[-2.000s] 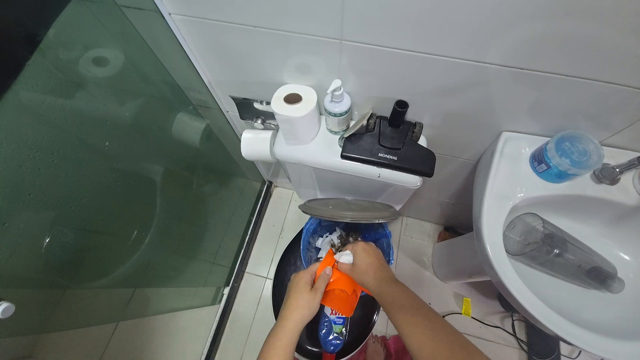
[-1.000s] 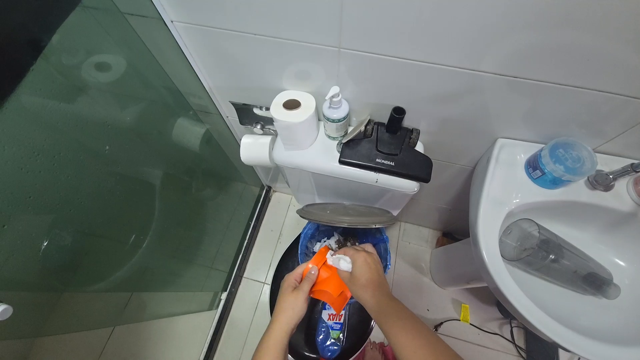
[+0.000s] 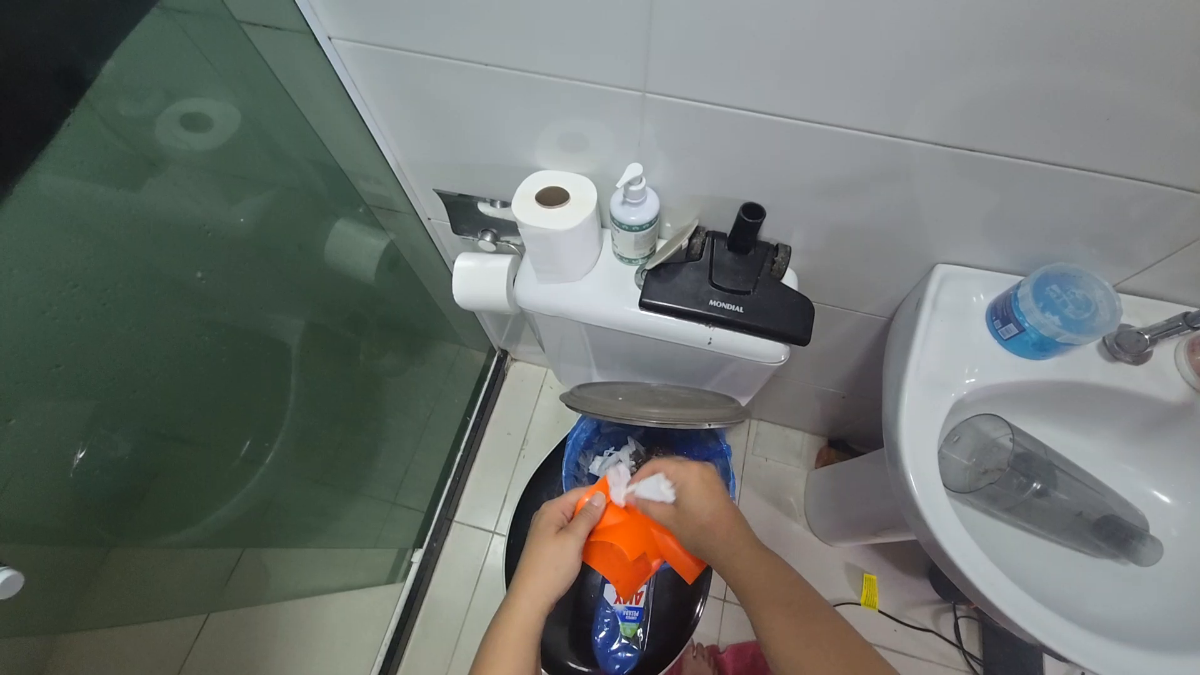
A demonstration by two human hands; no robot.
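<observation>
My left hand pinches the left edge of an orange plastic piece with curved cutouts. In my right hand is a crumpled white tissue, pressed against the upper part of the orange piece. Both hands are over the near side of a trash bin lined with a blue bag, which holds white scraps; its grey lid is tipped up behind. Below the orange piece, a blue Ajax bottle lies on the black toilet lid.
The white toilet tank bears a toilet paper roll, a pump bottle and a black Mondial vacuum floor head. At right, a clear grey canister lies in the sink, beside a blue tub. A cable crosses the floor.
The orange piece has turned in my hands, and its cutouts now show more plainly. My right hand with the tissue has shifted along its upper edge.
</observation>
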